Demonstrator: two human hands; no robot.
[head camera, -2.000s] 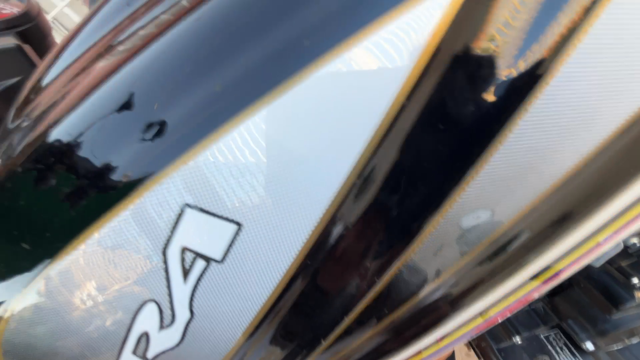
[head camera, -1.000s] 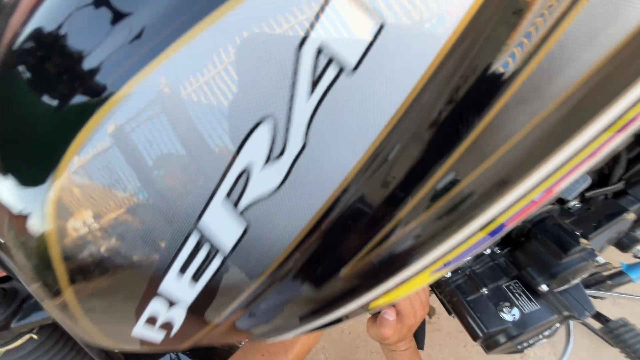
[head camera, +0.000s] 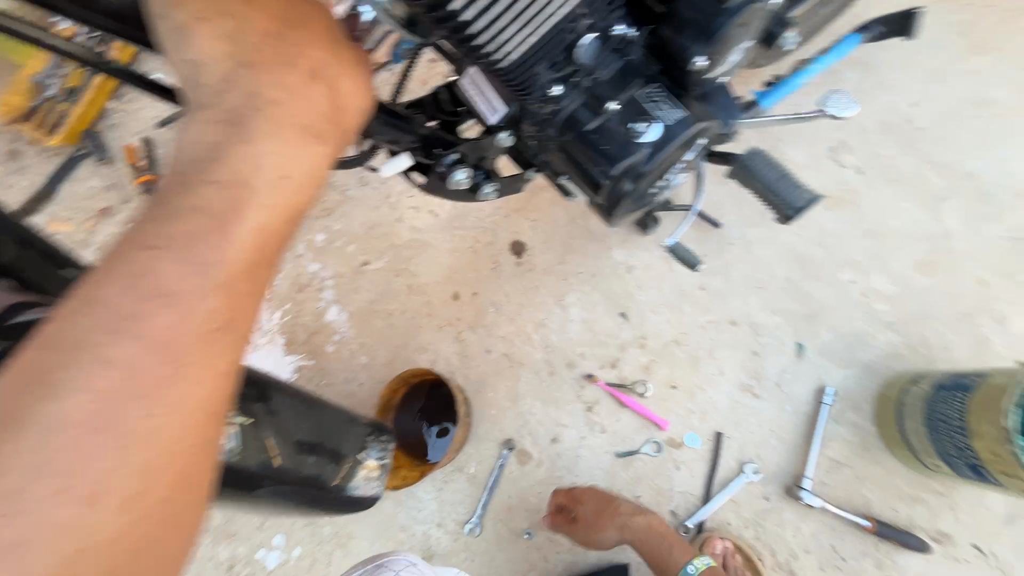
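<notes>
My left hand (head camera: 268, 60) reaches across the upper left towards the motorcycle frame; its fingers are out of sight, so its grip cannot be told. Beside it is the black motorcycle engine (head camera: 608, 120). Low in the view, my right hand (head camera: 588, 516) hangs over the floor with its fingers curled; whether it holds anything is unclear. A small nut (head camera: 528, 534) lies left of it. Around it lie a combination wrench (head camera: 488, 490), another wrench (head camera: 722, 498) across a dark rod (head camera: 712, 472), a pink-handled brush (head camera: 632, 404) and an eye bolt (head camera: 642, 449).
An open container (head camera: 462, 428) of dark liquid stands beside a long black part (head camera: 304, 448). A socket handle (head camera: 840, 508) lies near a large bucket (head camera: 920, 428). Upper left are a yellow tool tray (head camera: 76, 112) and orange-handled pliers (head camera: 142, 166). The footpeg (head camera: 772, 184) juts right.
The view has swung from the tank to the engine's lower part and the floor. My left forearm now crosses the left side.
</notes>
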